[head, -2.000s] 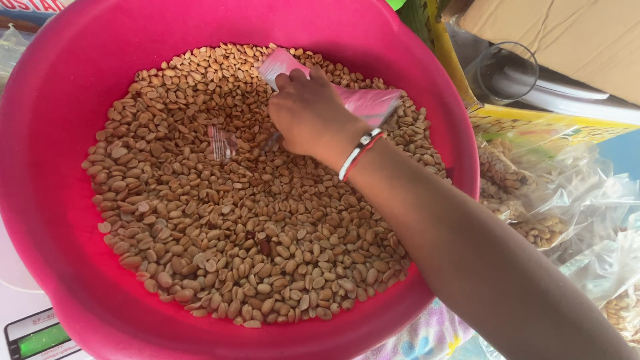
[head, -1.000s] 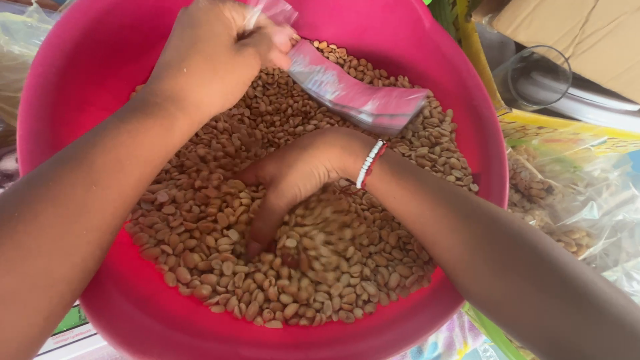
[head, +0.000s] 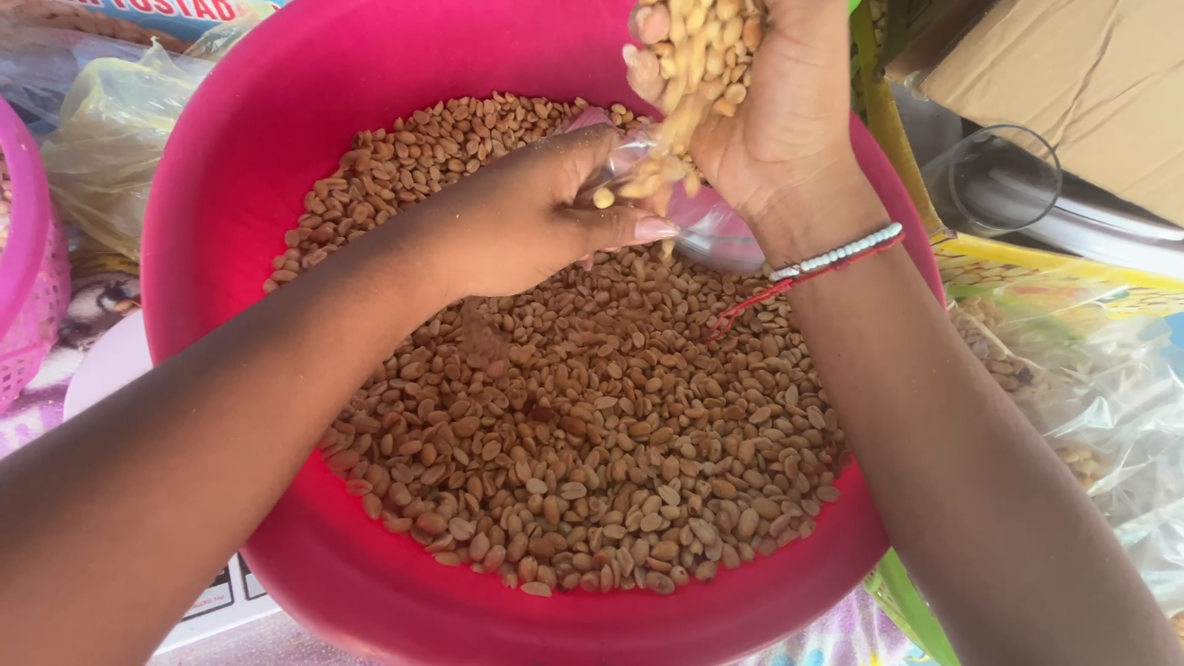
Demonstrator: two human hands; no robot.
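A large pink plastic tub [head: 305, 573] holds a thick layer of shelled peanuts [head: 592, 444]. Over its far part my left hand [head: 546, 208] grips the mouth of a clear plastic bag [head: 717, 231], which hangs low over the peanuts and is partly hidden by my hands. My right hand [head: 777, 111], with a white bead bracelet and a red cord at the wrist, is tilted above the bag, cupped around a handful of peanuts [head: 708, 55]. Peanuts pour from it toward the bag's mouth. A small clear wrapper piece lies on the peanuts near the middle.
At the left stand a pink perforated basket [head: 37, 268] and crumpled plastic bags [head: 120, 139]. To the right are a cardboard box [head: 1064, 83], a drinking glass [head: 1004, 180] and clear bags with nuts [head: 1091, 407]. A scale-like white device [head: 217, 601] shows partly under the tub.
My right hand has risen out of the peanuts with a handful, which now pours out. My left hand has come down with the bag. Two seconds ago only one hand was in view, at the bag.
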